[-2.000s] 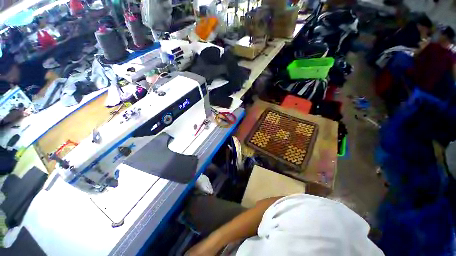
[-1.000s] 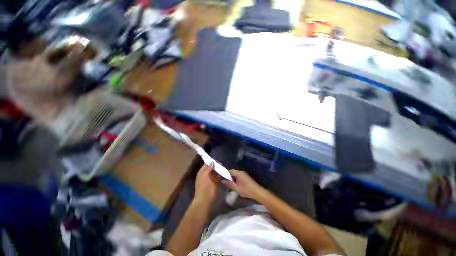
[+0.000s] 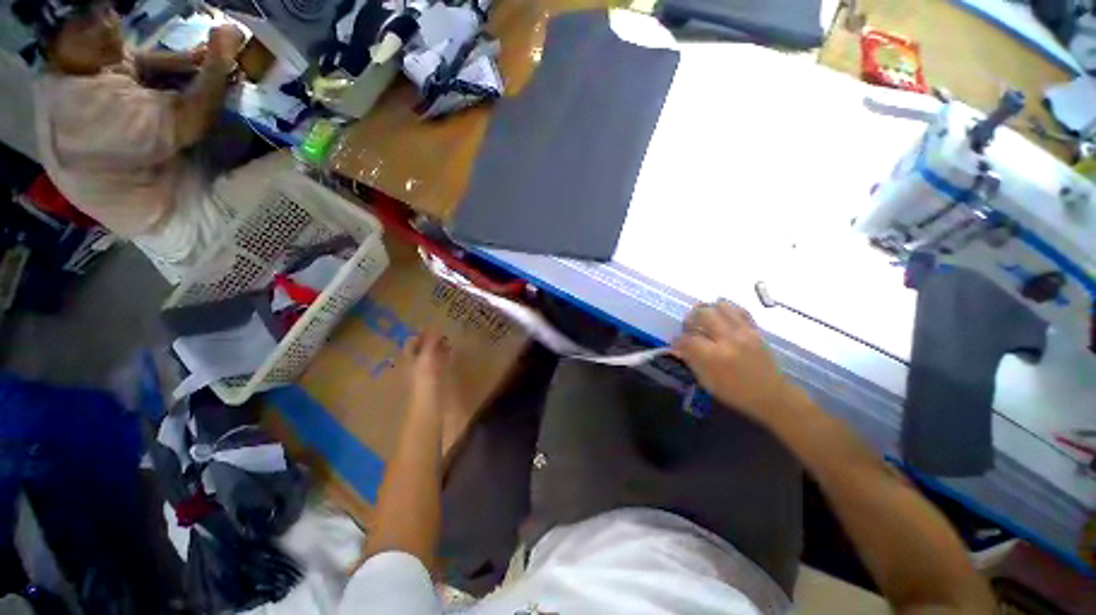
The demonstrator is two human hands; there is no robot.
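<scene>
A narrow white tape (image 3: 529, 320) runs from the table's front edge above the carton, sagging, to my right hand. My right hand (image 3: 721, 351) is closed on its end at the blue front edge of the white machine table (image 3: 733, 156). My left hand (image 3: 429, 351) is over the carton, apart from the tape; its fingers are small and blurred, and I cannot tell whether they are closed. A large dark grey panel (image 3: 565, 138) lies flat at the table's left end. A smaller curved grey panel (image 3: 955, 384) lies beside the sewing machine (image 3: 962, 198).
A brown carton (image 3: 331, 396) with blue tape is left of my knees. An off-white basket (image 3: 364, 270) holds grey and red pieces. Bundled pieces (image 3: 451, 60) lie on the wooden table. A red packet (image 3: 893, 60) lies at the back. A person (image 3: 114, 126) sits at upper left.
My hands were together on the white tape and are now apart. My right hand has moved right to the table edge with the tape; my left has let go. The view has shifted.
</scene>
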